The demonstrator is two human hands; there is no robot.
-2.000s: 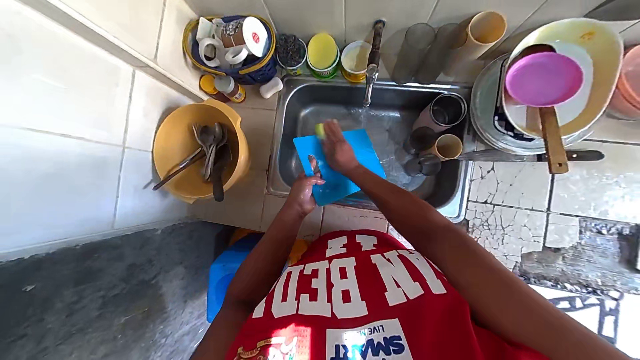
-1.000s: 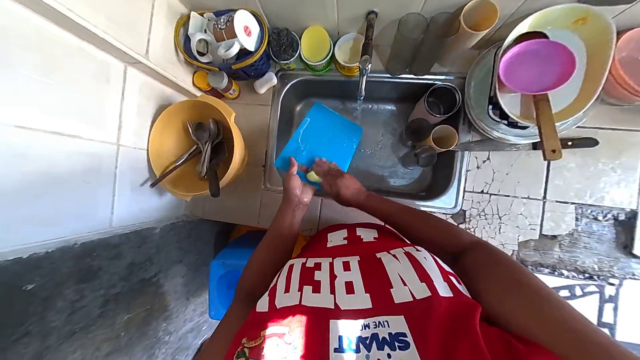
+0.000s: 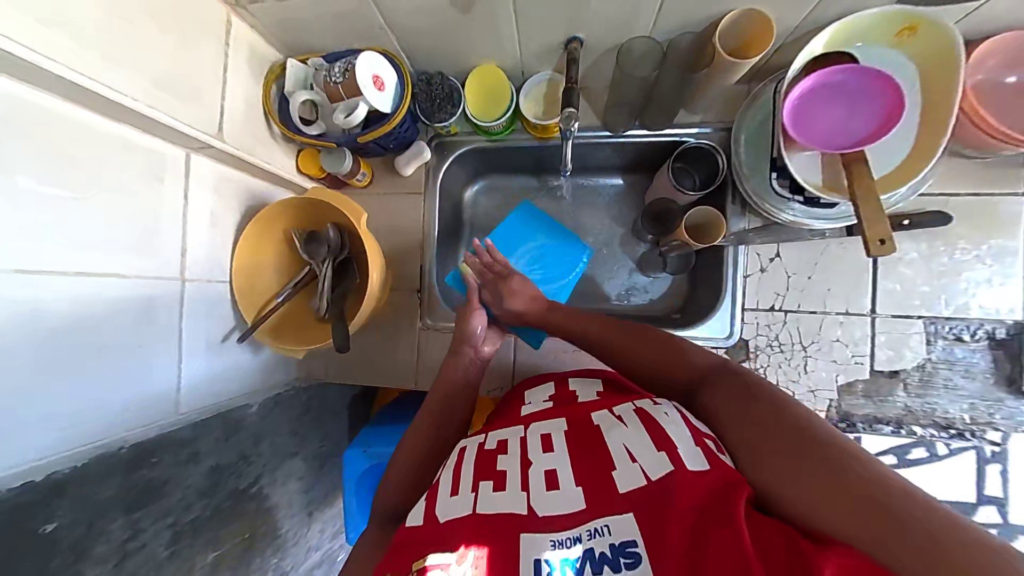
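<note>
A blue plastic sheet or board [image 3: 544,248], wet and soapy on top, is held tilted over the left half of the steel sink [image 3: 616,312]. My left hand [image 3: 478,324] grips its near left edge. Against its upper face, close to the left hand, lies my right hand [image 3: 508,286], fingers extended. A bit of a yellow-green sponge [image 3: 466,272] shows between the hands, mostly covered by the right one. Water runs from the faucet [image 3: 569,120] behind the board. At the sink's right side are a metal tumbler [image 3: 698,168], a tan cup [image 3: 704,226] and dark glasses [image 3: 661,218].
A yellow basin [image 3: 264,232] with spoons and other utensils stands left. Behind are a basket of cups [image 3: 384,140], small tubs [image 3: 490,100] and upright tumblers [image 3: 632,84]. To the right are stacked dishes, a pink dipper [image 3: 844,108] and a knife [image 3: 920,221] reaching over the sink edge.
The blue board has turned and moved between the frames, staying over the sink's left half. The right hand was over its middle two seconds ago and is now at its left part.
</note>
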